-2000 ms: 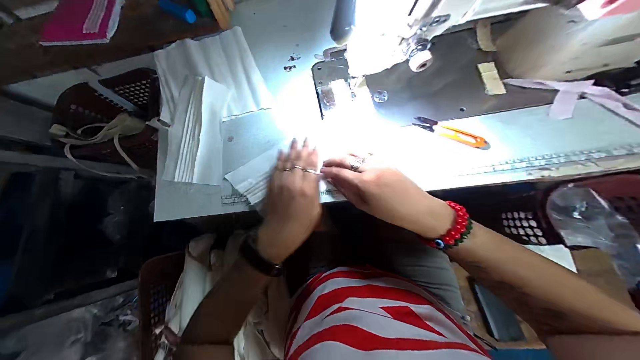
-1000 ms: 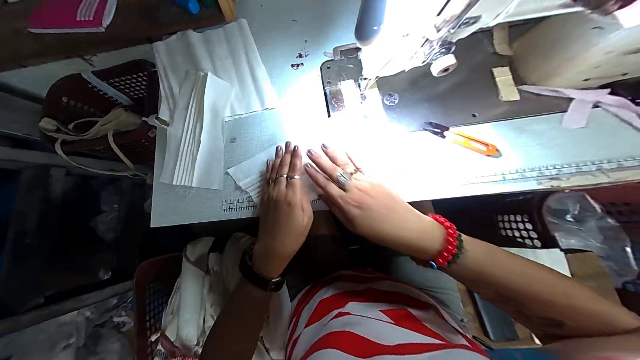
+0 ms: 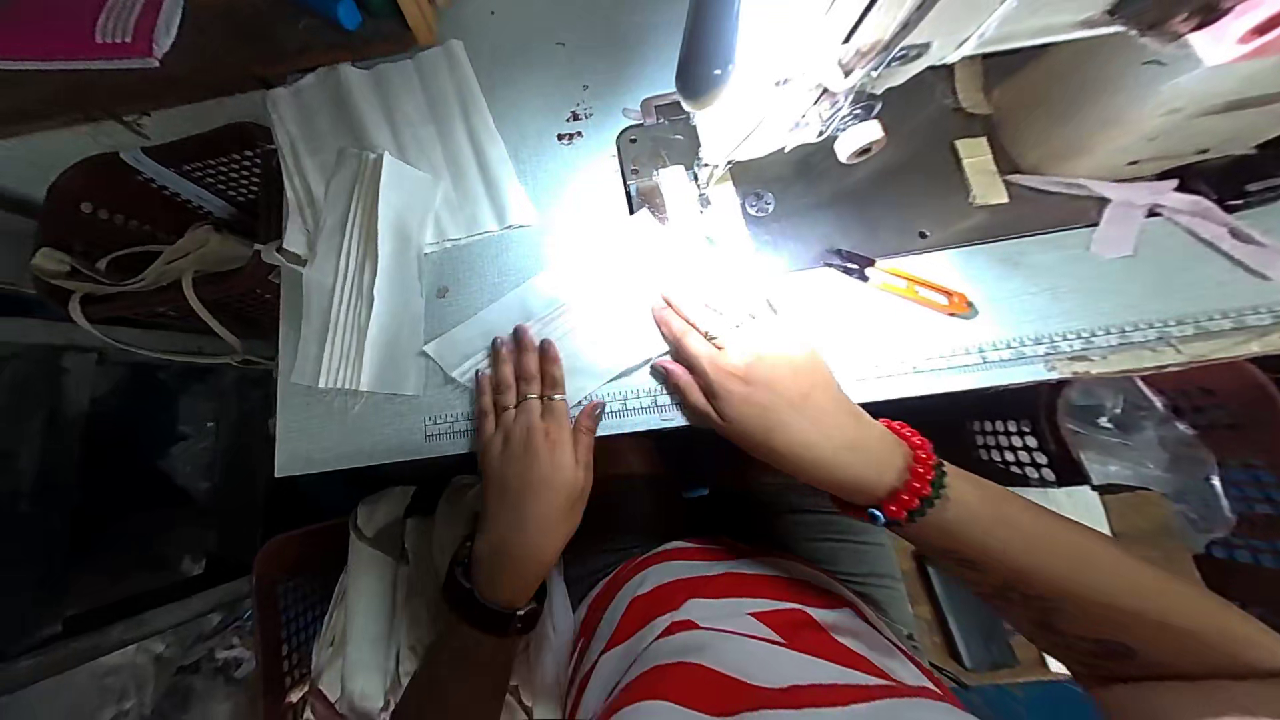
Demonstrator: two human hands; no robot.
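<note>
A pleated piece of white fabric (image 3: pixel 560 315) lies slantwise on the sewing machine table, its right part washed out by the lamp's glare. My left hand (image 3: pixel 533 430) rests flat on its lower left edge, fingers a little apart. My right hand (image 3: pixel 765 385) is at the fabric's right side, near the glare; whether its fingers grip the cloth cannot be told. Beyond the cloth is the sewing machine's needle and presser foot area (image 3: pixel 700 185). A printed ruler strip (image 3: pixel 640 402) runs along the table's front edge, under the fabric.
Left of my hands lie folded pleated white fabric (image 3: pixel 400 285) and a wider white piece (image 3: pixel 430 130). Orange-handled thread snips (image 3: pixel 915 288) rest right of the needle. A brown plastic basket (image 3: pixel 150 200) stands at the far left; pinkish cloth strips (image 3: pixel 1150 205) lie at the right.
My hands, side by side on the fabric one second ago, are now apart, the right one farther right. More of the pleated fabric shows between them.
</note>
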